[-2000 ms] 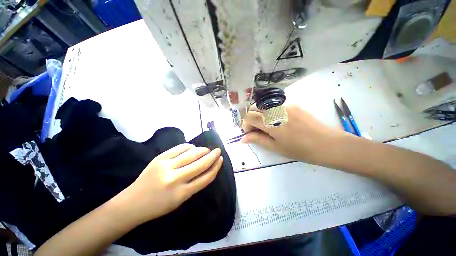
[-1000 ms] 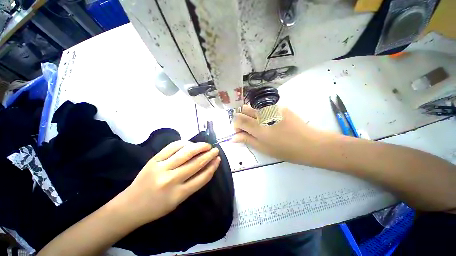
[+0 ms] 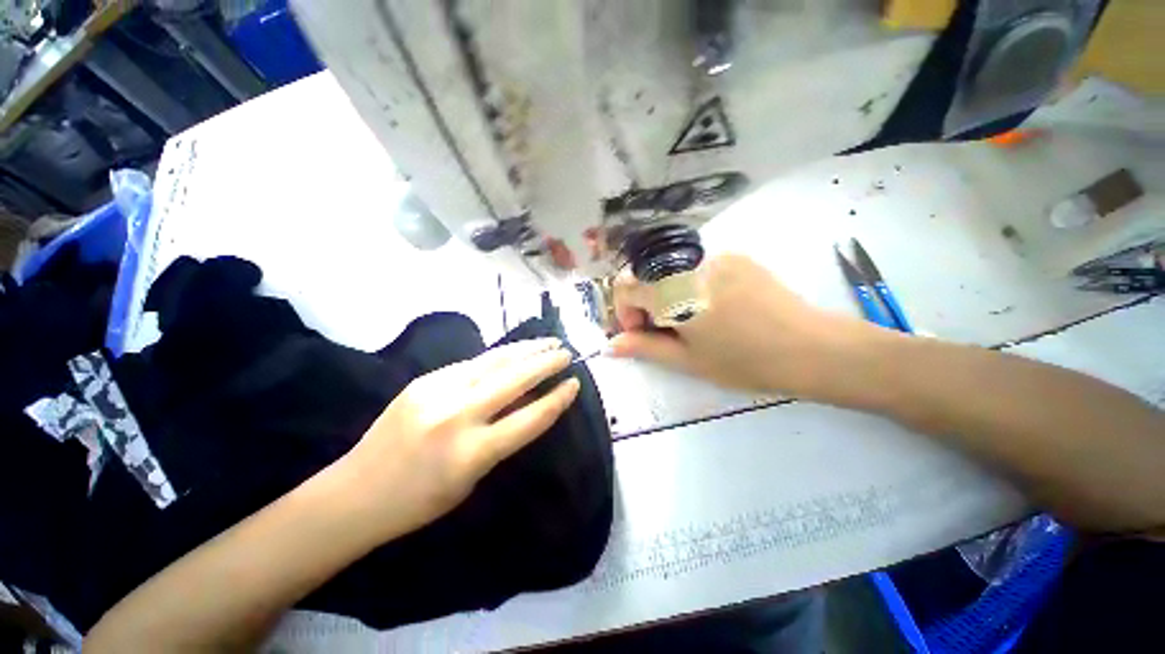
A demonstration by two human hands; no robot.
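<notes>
The black garment piece (image 3: 319, 422) lies spread on the white machine table, its rounded right edge just left of and in front of the needle area. My left hand (image 3: 460, 428) lies flat on it, fingertips at its upper right edge. My right hand (image 3: 728, 326) is at the needle area, behind the ribbed knob (image 3: 677, 300), thumb and finger close together; a thin line runs between its fingertips and the cloth. What it pinches is too small to tell. The sewing machine head (image 3: 562, 115) hides the needle and part of the fingers.
Blue-handled snips (image 3: 874, 291) lie on the table right of the machine head. A patterned black-and-white strip (image 3: 121, 428) lies on the dark cloth at left. A blue basket with clear plastic (image 3: 128, 243) stands at the left edge, another blue basket (image 3: 984, 594) below the front right edge.
The camera view has shifted slightly. The cloth's right edge and my left hand sit slightly further right in view. The patterned strip now shows two crossing parts. My right hand stays at the needle area.
</notes>
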